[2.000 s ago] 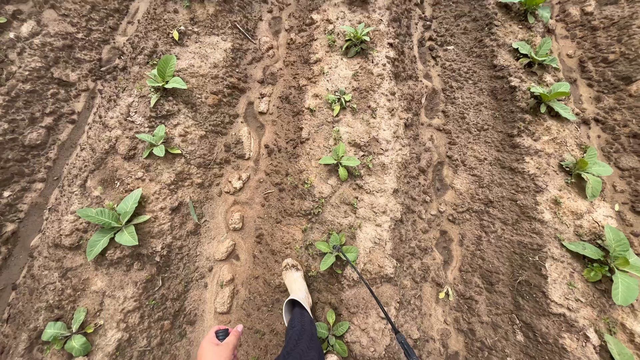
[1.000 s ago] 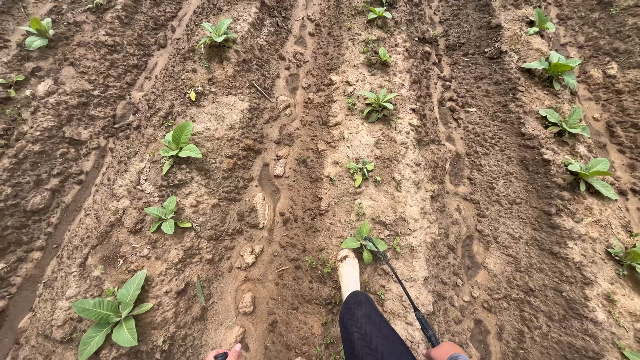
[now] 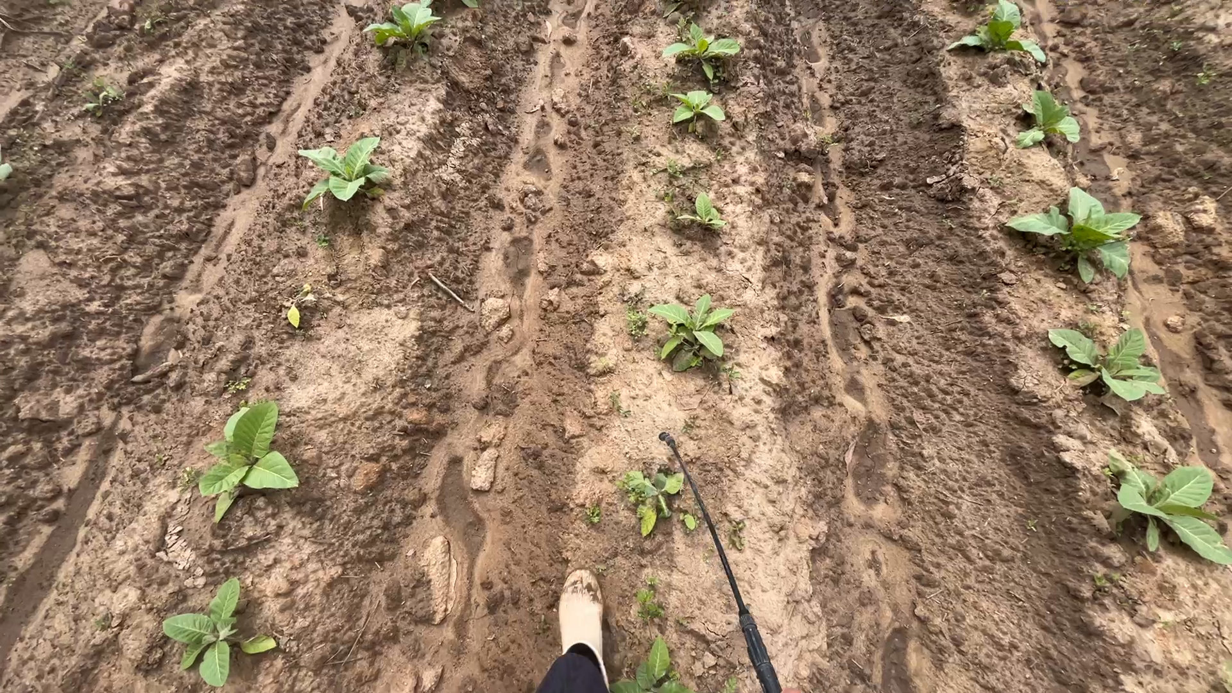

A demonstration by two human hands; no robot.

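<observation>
A black spray wand (image 3: 717, 539) slants up from the bottom edge, its nozzle above the pale soil of the middle row. Only a sliver of my right hand (image 3: 791, 689) shows at the bottom edge, at the wand's dark handle. Just left of the nozzle, and lower, grows a small yellowish-green leafy plant (image 3: 650, 499). A larger leafy plant (image 3: 693, 332) stands farther up the same row. Whether any spray leaves the nozzle cannot be made out. My left hand is out of the frame.
A muddy cream boot (image 3: 581, 616) stands between the wet furrow (image 3: 520, 260) and the middle row. Another leafy plant (image 3: 650, 674) is close to its right. Rows of plants run along both sides, with one plant (image 3: 248, 457) at left and another (image 3: 1169, 505) at right. Stones lie in the furrow.
The view has moved forward along the rows. The wand's tip, at a leafy plant one second ago, is now beside and above the smaller yellowish one. My left hand has left the view.
</observation>
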